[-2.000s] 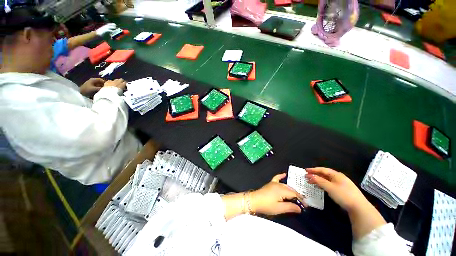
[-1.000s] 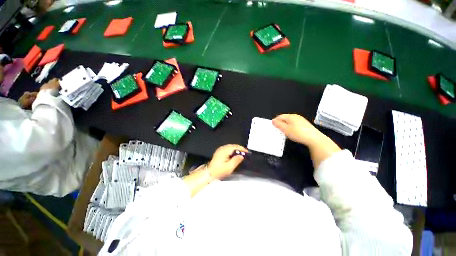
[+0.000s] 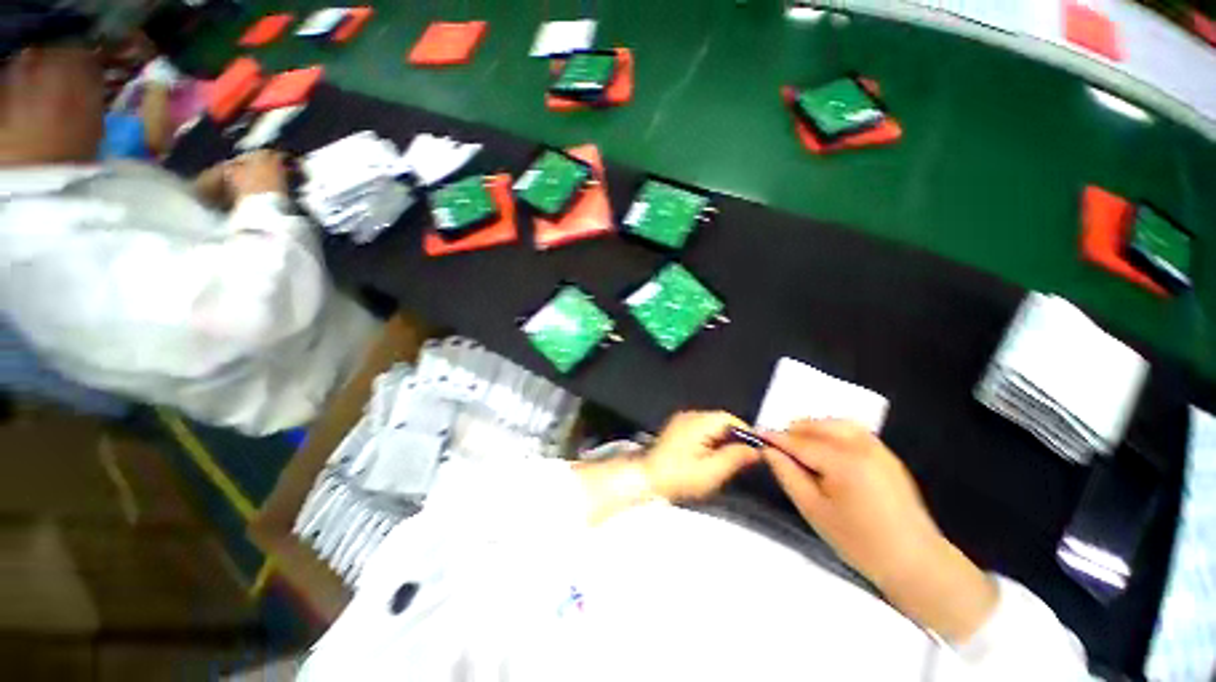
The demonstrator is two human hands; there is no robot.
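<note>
A white cover plate (image 3: 824, 396) lies on the black mat in front of me, its lower part hidden behind my right hand. My left hand (image 3: 700, 454) holds a narrow black strip (image 3: 776, 446) between thumb and finger. My right hand (image 3: 840, 482) is at the strip's other end, fingertips on it, close to my left fingertips. Whether a small part is pinched there is too blurred to tell. A stack of cover plates (image 3: 1067, 377) stands on the mat to the right.
Circuit boards in black housings (image 3: 675, 307) lie left of the plate. A black phone (image 3: 1110, 517) and a long white sheet (image 3: 1190, 560) lie right. A carton of plates (image 3: 318, 460) is below the bench. A person in white (image 3: 160, 293) works at left beside another plate pile (image 3: 354, 187).
My right hand has left the cover plate and come to the black strip in my left hand. The plate now lies on the mat. The camera view has shifted.
</note>
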